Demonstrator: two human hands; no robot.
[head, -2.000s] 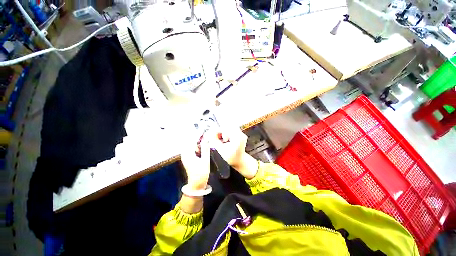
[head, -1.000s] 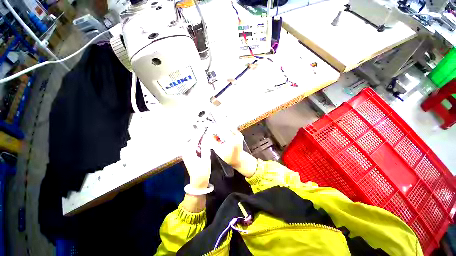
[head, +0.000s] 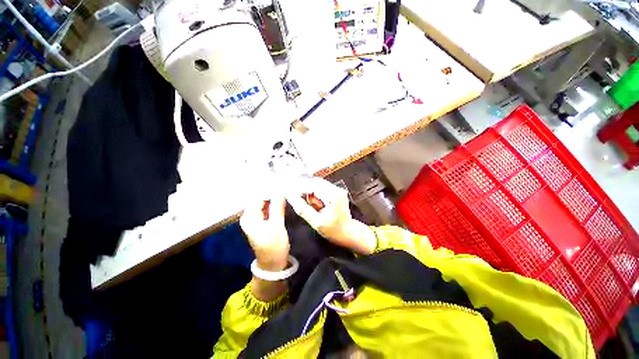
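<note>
My left hand point(head: 266, 228), with a white bangle at the wrist, and my right hand point(head: 326, 212) are close together at the table's front edge, just in front of the needle area of the white JUKI sewing machine head point(head: 223, 77). The fingertips are bent and washed out by lamp glare. Whether they pinch a thread or a cloth edge cannot be told. Dark cloth point(head: 303, 242) hangs below and between the hands, over the lap. A larger black cloth pile point(head: 122, 147) lies over the table's left side.
A red plastic crate point(head: 483, 203) stands to the right, beside the table. A dark strip held by brown tape point(head: 328, 95), a control panel point(head: 361, 31) and small thread snips point(head: 401, 102) are on the white table point(head: 392, 123). A red stool point(head: 620, 133) is beyond the crate.
My hands have moved slightly apart and a little back from the needle area. The dark elongated shape seen below my right hand earlier no longer shows clearly. The view has shifted slightly.
</note>
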